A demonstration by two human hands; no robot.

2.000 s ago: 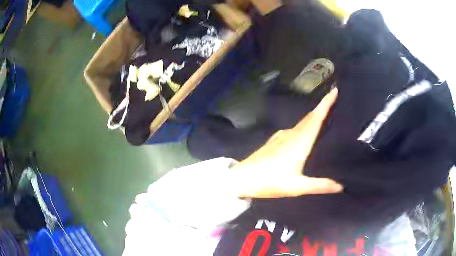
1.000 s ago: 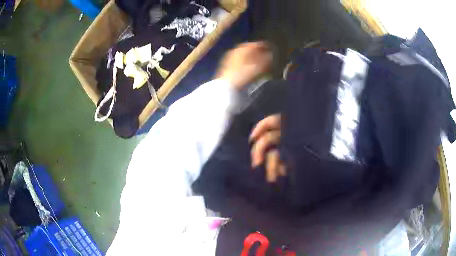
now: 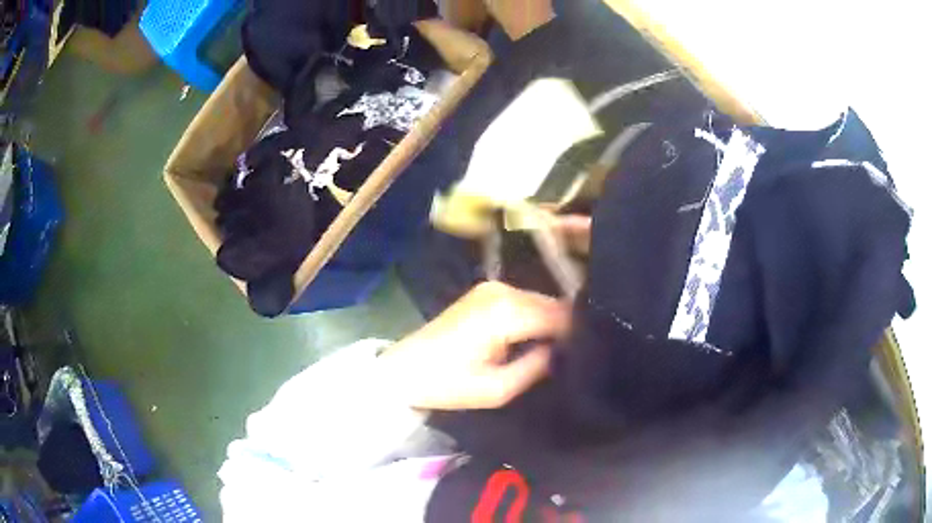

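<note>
A black garment piece [image 3: 654, 225] with a white patterned lace strip [image 3: 718, 235] lies bunched in front of me. A pale yellow tag [image 3: 533, 143] with pale narrow strips hangs blurred at its left edge. My left hand [image 3: 485, 342], in a white sleeve, is below the tag with fingers curled against the black fabric; its fingertips are hidden. Fingers of my right hand [image 3: 575, 230] show at the bundle's left edge, beside the tag's strips, gripping the fabric; the rest of the hand is hidden.
An open cardboard box [image 3: 383, 189] with black pieces and white scraps stands at left on the green floor [image 3: 153, 286]. A blue stool [image 3: 194, 36] is behind it. Blue baskets [image 3: 143, 506] are lower left. A pale table edge [image 3: 695, 61] runs at upper right.
The yellow tag and pale strips have left the box and are now by the garment. My left hand has come back from near the box to the garment's left edge.
</note>
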